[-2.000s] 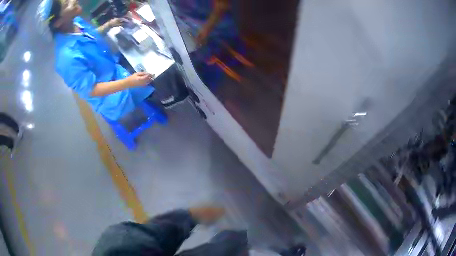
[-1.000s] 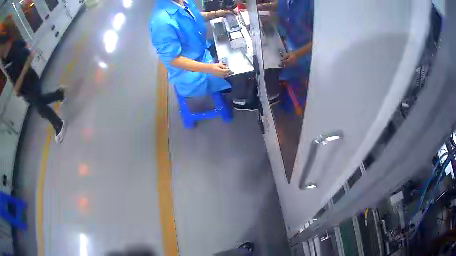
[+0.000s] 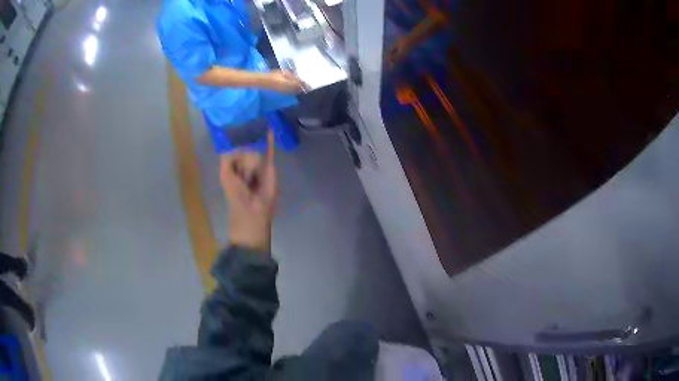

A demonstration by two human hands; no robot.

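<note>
My left hand [image 3: 251,182] is raised at the centre left, blurred, in a dark green sleeve. One finger points up and the others look curled. A dark patch shows between them, and I cannot tell whether it is a small object or shadow. My right hand is not in view. The machine door [image 3: 506,298] fills the right side, with a dark orange-brown window [image 3: 536,134] and a silver pull handle [image 3: 588,335] near the bottom. My left hand is left of the door, not touching it.
A person in blue [image 3: 223,67] sits on a blue stool [image 3: 283,130] at a white-topped bench [image 3: 324,67], beyond my hand. Yellow lines [image 3: 186,178] run along the shiny grey floor. Blurred rails [image 3: 484,365] show below the door at bottom right.
My left hand has come up into view. The view has shifted, so the door window now looks larger and the handle lower. The walking person at far left has left the view.
</note>
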